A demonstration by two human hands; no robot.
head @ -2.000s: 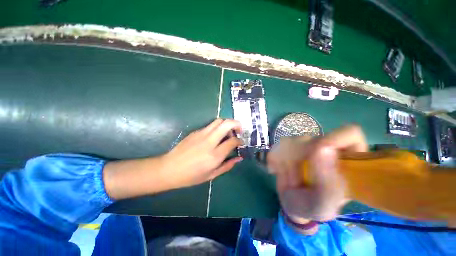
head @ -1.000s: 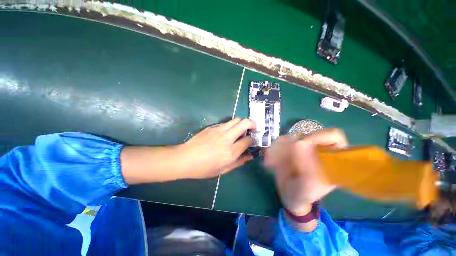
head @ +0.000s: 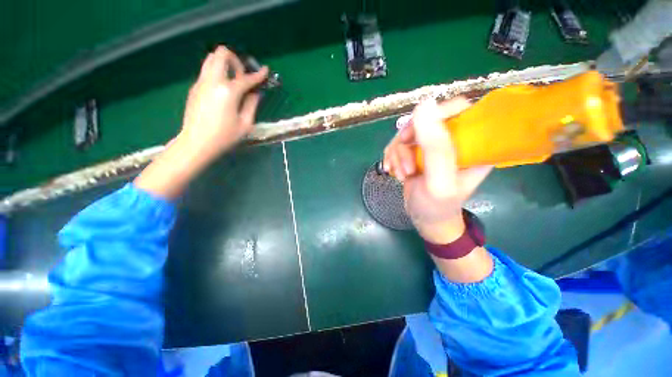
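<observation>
My left hand (head: 219, 103) is over the green belt beyond the ledge, its fingers closed around the edge of a dark phone assembly (head: 271, 78) that is mostly hidden behind them. My right hand (head: 436, 169) holds the yellow-orange electric screwdriver (head: 516, 125), whose body points right. Its dark bit (head: 381, 168) is over the left rim of the round screw tray (head: 382, 197). The hand hides the tray's right part.
More phone assemblies lie on the belt: one (head: 365, 56) at the centre, others (head: 510, 32) at the right and one (head: 86, 124) at the left. The worn ledge (head: 331, 118) divides belt and bench. A black device (head: 587, 174) stands at the right.
My left hand has moved from the bench phone across the ledge to the belt. That phone no longer lies on the bench mat. The screwdriver has moved to the screw tray. The view has turned.
</observation>
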